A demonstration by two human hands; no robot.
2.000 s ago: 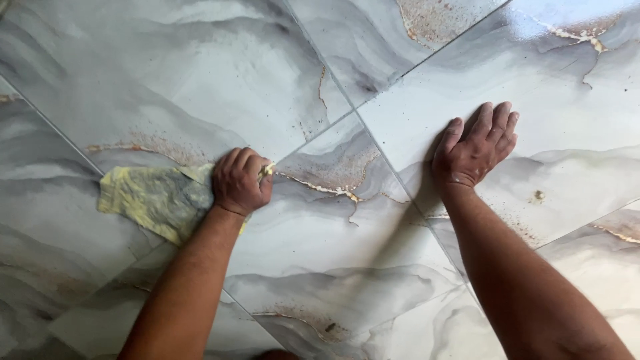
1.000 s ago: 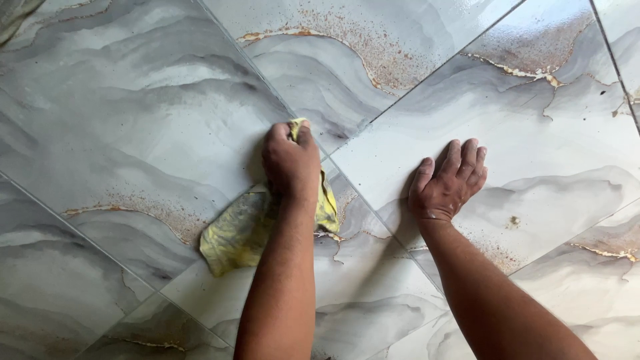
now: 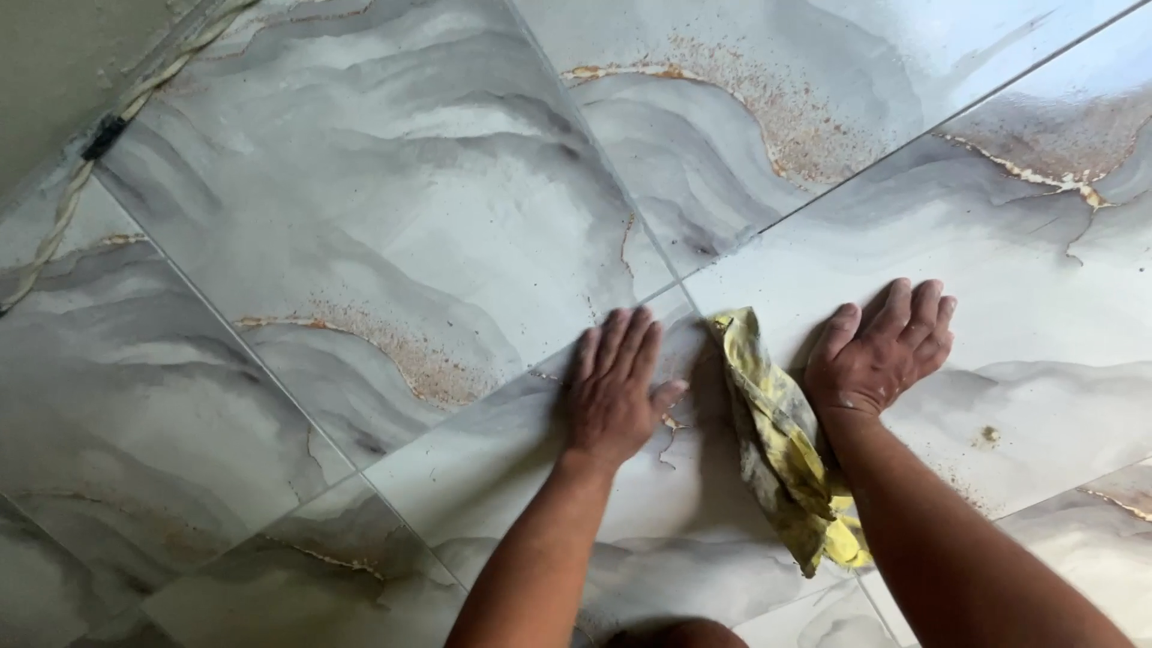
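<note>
My left hand [image 3: 619, 387] lies palm down on the marble-patterned floor tiles [image 3: 432, 207], near a joint between tiles, its fingers nearly straight and holding nothing. To its right, a crumpled yellow and grey cloth [image 3: 778, 432] lies on the floor between my two hands, clear of the left one. My right hand [image 3: 877, 346] rests flat on a pale tile, thumb apart from the fingers, with whitish marks near the wrist. The lower part of the cloth reaches close to my right forearm; whether they touch cannot be told.
A twisted pale rope or cable [image 3: 58, 220] with a black-wrapped section [image 3: 105, 137] runs along the upper left, beside a dull greenish-grey surface [image 3: 72, 63]. A small crumb of debris [image 3: 990, 436] lies right of my right forearm. Part of a knee shows at the bottom edge.
My left hand has let go of the yellow cloth, which it gripped in both earlier frames, and now lies flat. The cloth has moved to the right, beside my right hand. The view has shifted.
</note>
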